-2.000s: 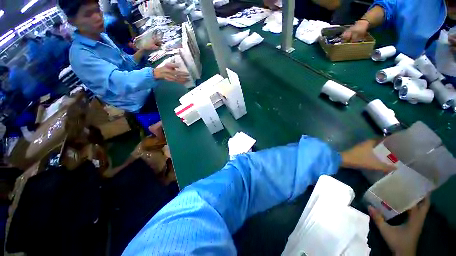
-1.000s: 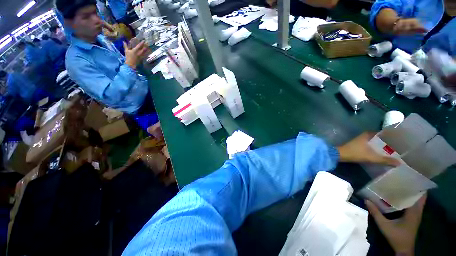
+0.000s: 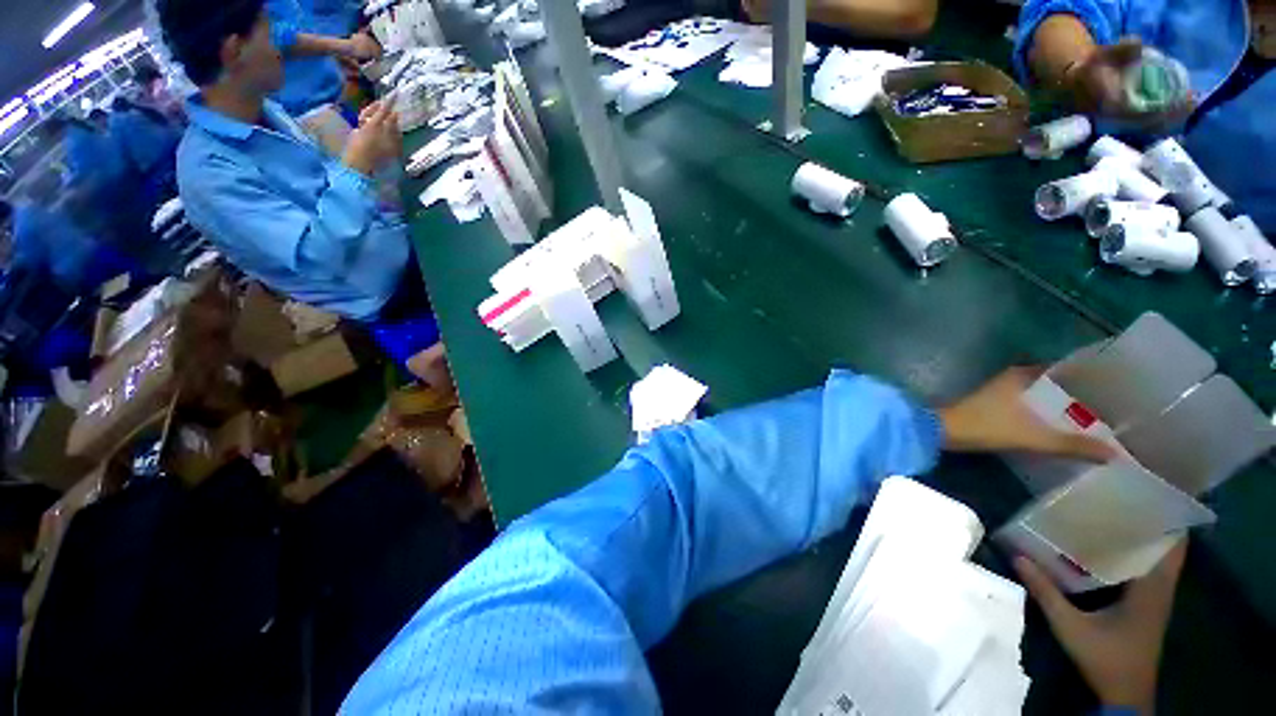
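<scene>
My left hand (image 3: 1029, 416) reaches across to the right and holds the far side of opened white product cartons (image 3: 1075, 492). My right hand (image 3: 1113, 625) holds them from below, thumb and fingers spread along the near edge. The cartons show small red blocks, and their greyish flaps (image 3: 1140, 367) stand open. Their inside and my fingertips are partly hidden. A stack of flat white carton blanks (image 3: 903, 616) lies on the dark-green bench, left of my right hand. Another group of cartons (image 3: 581, 287) with a red bar and raised flaps stands further left.
White cylinders (image 3: 917, 230) lie on the green belt (image 3: 728, 322), more at upper right (image 3: 1119, 210). A brown box (image 3: 954, 115) holds small parts. Grey posts (image 3: 788, 70) rise from the bench. Folded white paper (image 3: 666, 400) lies near my sleeve. People in blue work left (image 3: 287, 210) and across.
White cylinders have shifted left along the belt. My hands and the cartons have stayed nearly in place, tilting slightly. The person across has left the brown box and now holds a round, greenish-white thing.
</scene>
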